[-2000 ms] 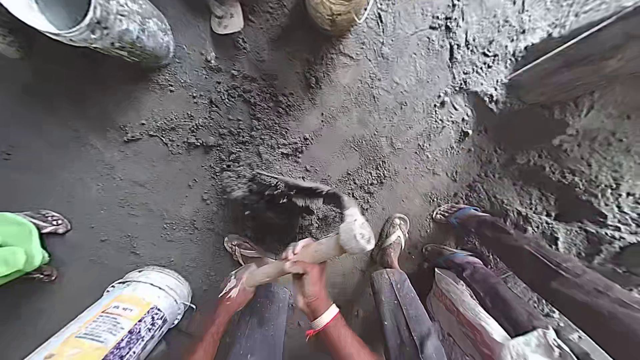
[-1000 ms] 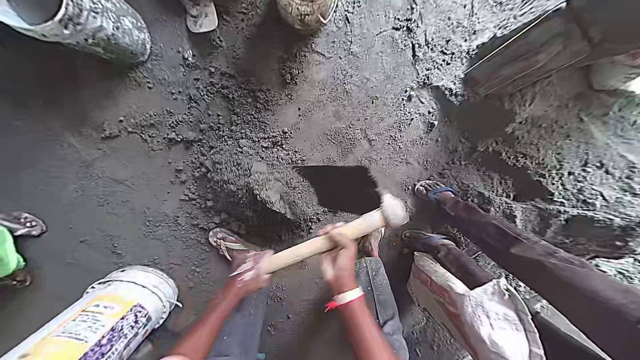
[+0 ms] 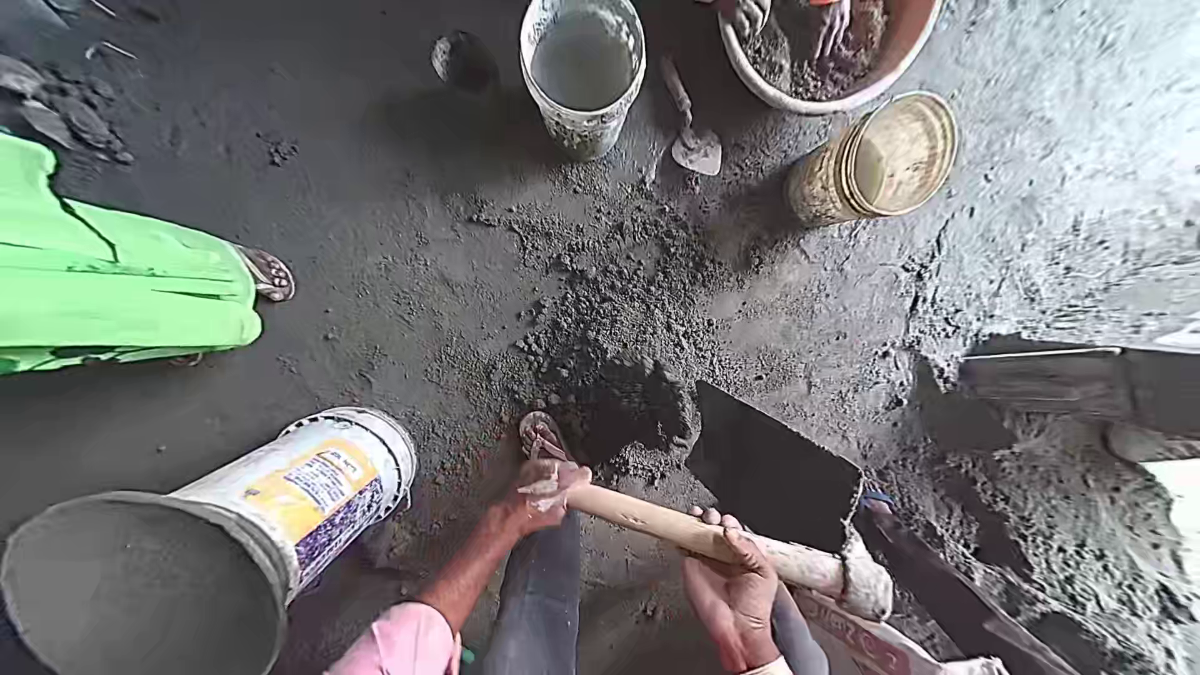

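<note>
A hoe with a thick wooden handle [image 3: 647, 517] and a broad dark metal blade [image 3: 773, 459] is held across the lower middle of the view. My left hand [image 3: 548, 492] is closed round the handle's end. My right hand [image 3: 736, 581] grips it from below, palm up, nearer the blade. The blade is raised beside a heap of damp, crumbly grey mortar or cement mix [image 3: 628, 328], which has a dark hollow at its near side. One of my sandalled feet [image 3: 542, 436] stands by the heap.
Bucket of grey liquid [image 3: 583, 61], trowel [image 3: 697, 150], yellowish bucket [image 3: 905, 155] and a basin [image 3: 825, 103] with another person's hands stand beyond. A large white bucket [image 3: 141, 572] is lower left. A person in green [image 3: 122, 262] is left; another person's leg [image 3: 947, 572] and a sack [image 3: 853, 637] are right.
The hoe blade has risen out of the heap and now shows broadside at the right. Both hands remain on the handle. The view has shifted, showing more buckets and the basin.
</note>
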